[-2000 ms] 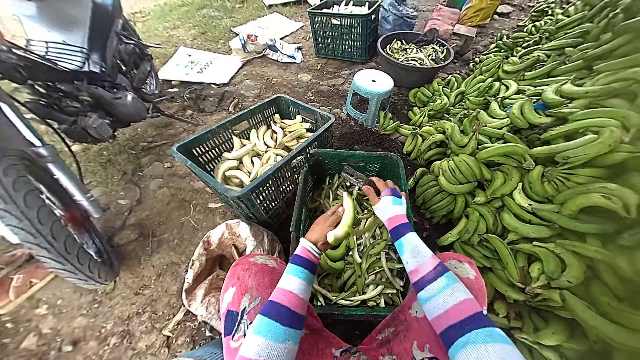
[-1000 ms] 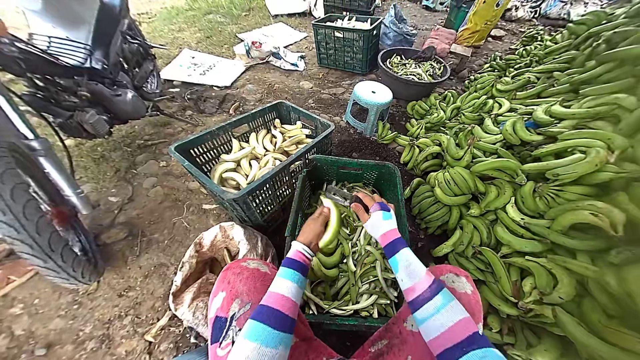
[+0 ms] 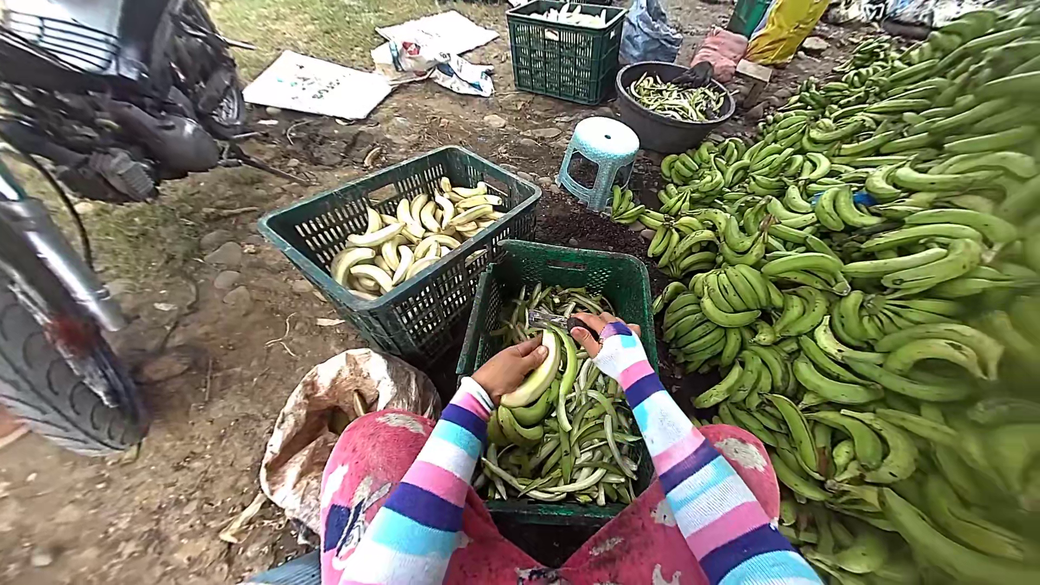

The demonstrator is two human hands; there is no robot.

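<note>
My left hand grips a partly peeled green banana, its pale flesh showing on the left side and a strip of green peel hanging on its right. Closed around the dark handle of a peeling blade, my right hand is just above the fruit's upper end. Both hands are over a green plastic crate between my knees, which holds peel strips and some green bananas. A second green crate, at the upper left of it, holds peeled bananas.
Green banana bunches are heaped along my right. Ahead are a light blue plastic stool, a black tub of peels and another crate. A sack lies by my left knee; a motorcycle stands at the left.
The green peel strip now hangs beside the banana, where it does not plainly show in the earlier frames. Both hands have stayed over the near crate with the banana and blade.
</note>
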